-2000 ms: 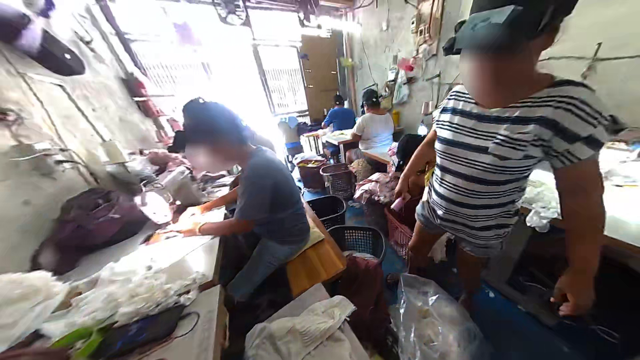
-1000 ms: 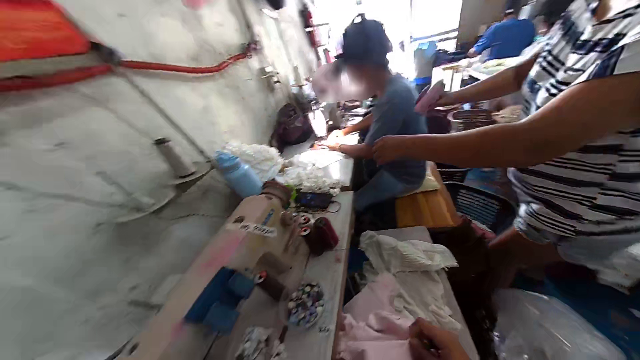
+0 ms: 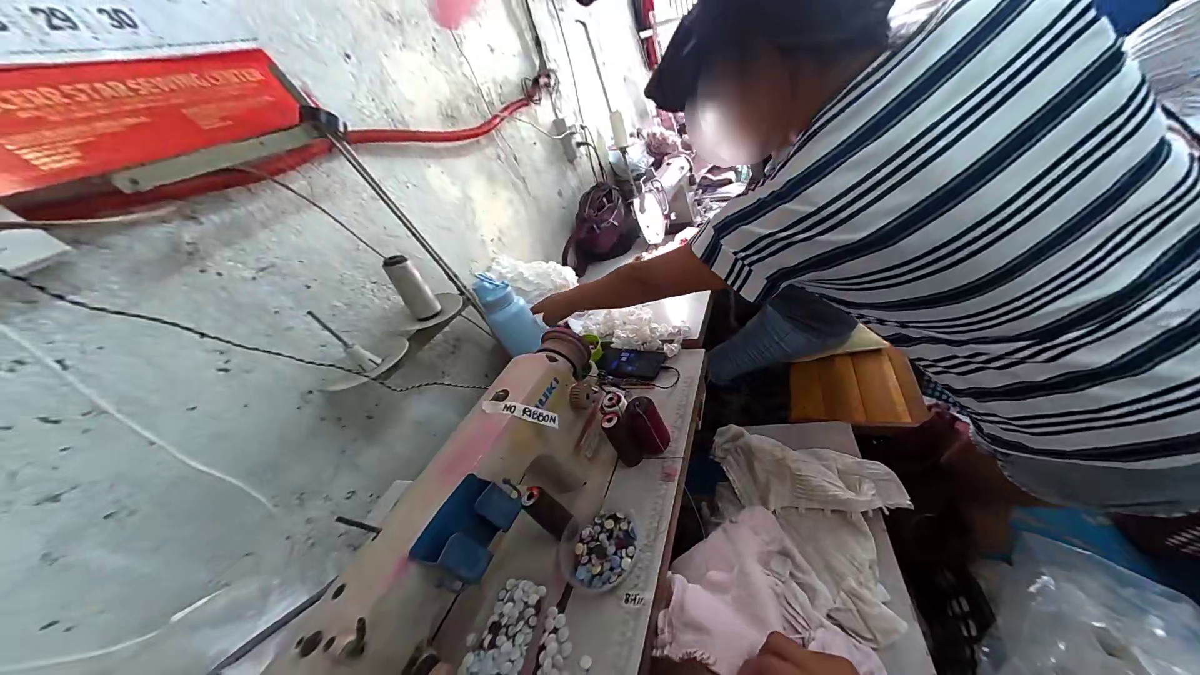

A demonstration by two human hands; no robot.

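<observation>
At the bottom edge, my right hand is partly in view, its fingers bent on a pale pink cloth garment. A sliver of skin to its left, at the cloth's near edge, may be my left hand; its fingers are hidden. A cream cloth lies beyond and partly beside the pink one. To the left stands a sewing machine with a blue plastic holder. On its table are a round dish of mixed buttons, white buttons and dark thread spools.
A person in a striped shirt leans over from the right, one arm stretched toward a light blue bottle. A phone and white frilly fabric lie farther along. A wooden bench and a clear plastic bag are right.
The view has swung left and down to the sewing machine. The person in stripes has bent over, and their arm now reaches across to near the blue bottle.
</observation>
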